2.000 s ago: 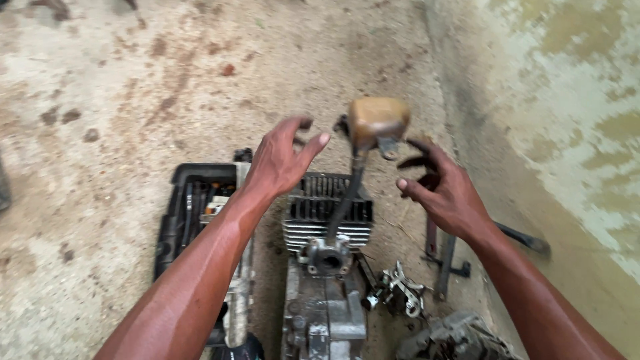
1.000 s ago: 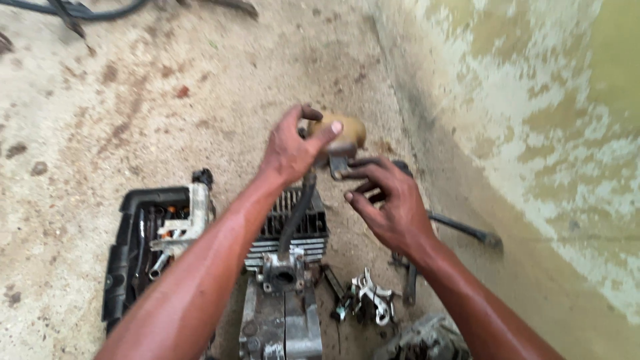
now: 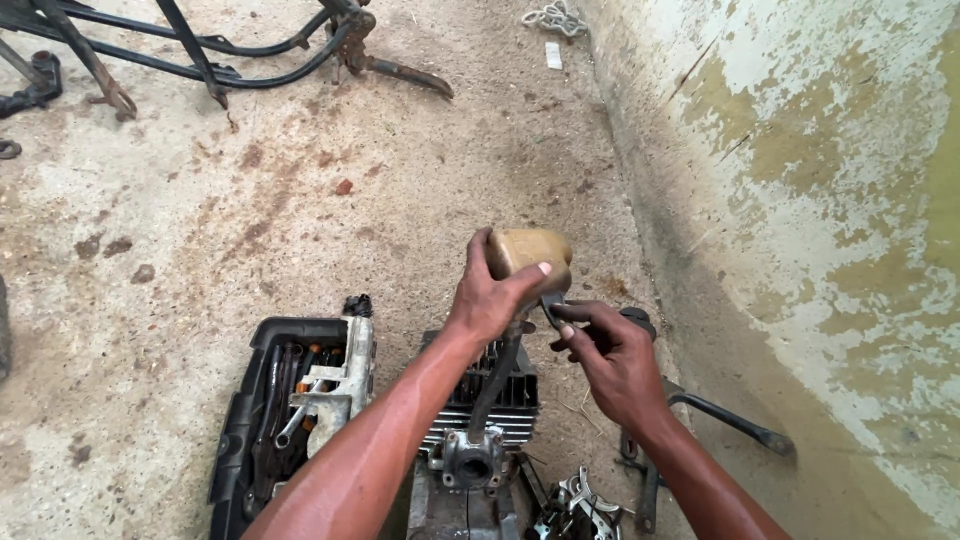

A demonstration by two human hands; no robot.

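A stained, yellowish plastic reservoir (image 3: 531, 251) is gripped by my left hand (image 3: 491, 289), fingers behind it and thumb across its front. My right hand (image 3: 607, 352) pinches a dark tab or bracket (image 3: 553, 309) at the reservoir's lower right between thumb and fingers. From beneath the reservoir a black rubber hose (image 3: 495, 390) runs down to the intake flange (image 3: 474, 466) of an engine. The finned cylinder (image 3: 525, 409) lies behind the hose, partly hidden by my left forearm.
A black tray (image 3: 232, 442) of wrenches and screwdrivers, with a metal casting (image 3: 358, 367) on its edge, stands left. Small metal parts (image 3: 585, 502) and a black bent bar (image 3: 735, 424) lie right. A black tubular frame (image 3: 262, 79) lies at the back; a peeling wall (image 3: 787, 225) borders the right.
Both hands, apart from the reservoir two seconds ago, have closed in on it. The left now grips its body and the right the tab. The view has shifted, showing the tubular frame.
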